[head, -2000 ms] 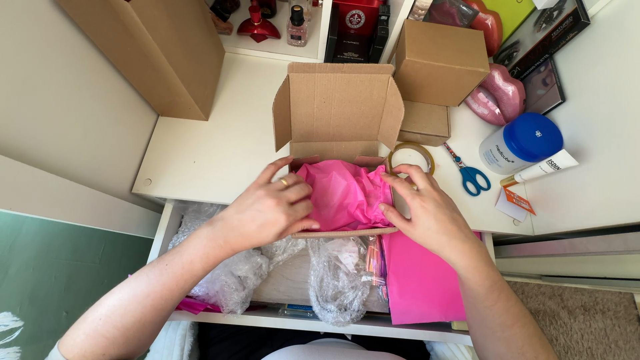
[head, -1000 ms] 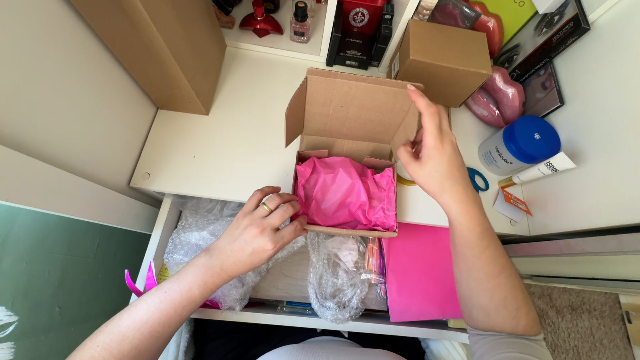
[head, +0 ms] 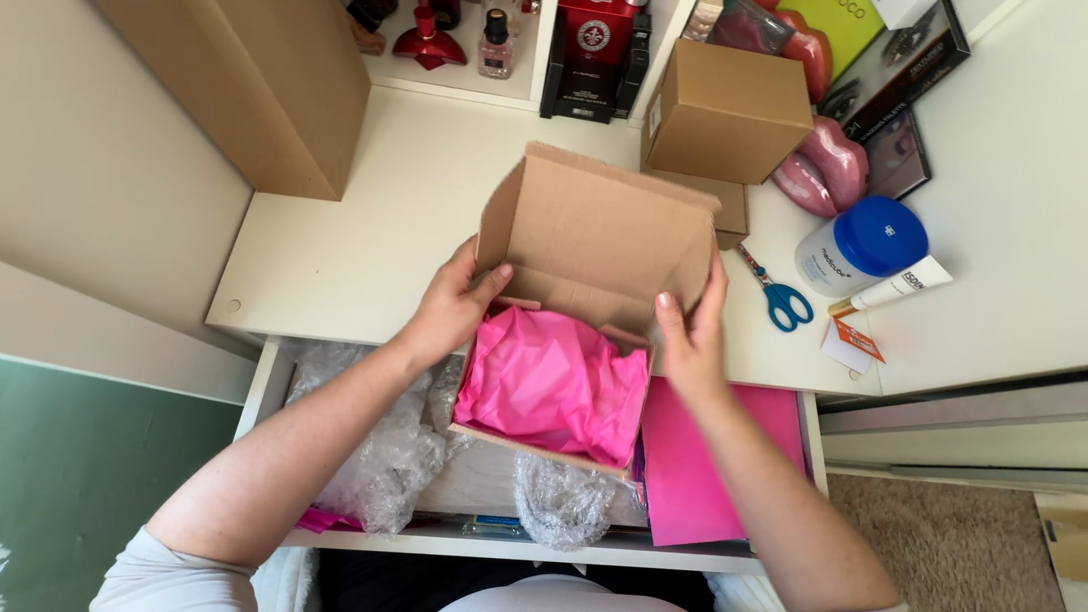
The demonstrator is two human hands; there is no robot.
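Note:
A small cardboard box [head: 608, 225] with its lid raised is tilted between my hands, over the front edge of the white desk and the open drawer. Crumpled pink tissue paper [head: 552, 382] fills it; whatever lies under the tissue is hidden. My left hand [head: 459, 302] grips the left side flap of the lid, thumb on the inside. On the right, my right hand [head: 697, 331] holds the lid's right flap, its thumb also inside.
The open drawer [head: 680, 557] holds bubble wrap [head: 382, 459] and pink sheets [head: 722, 476]. Scissors [head: 786, 306], a blue-lidded jar [head: 880, 234], a white tube [head: 901, 285] and cardboard boxes [head: 731, 110] stand or lie at the right. A tall cardboard box [head: 280, 102] is at back left.
My left hand has moved from the box's front left corner up to the lid's left flap. My right hand has shifted lower along the lid's right side. The box is now more tilted.

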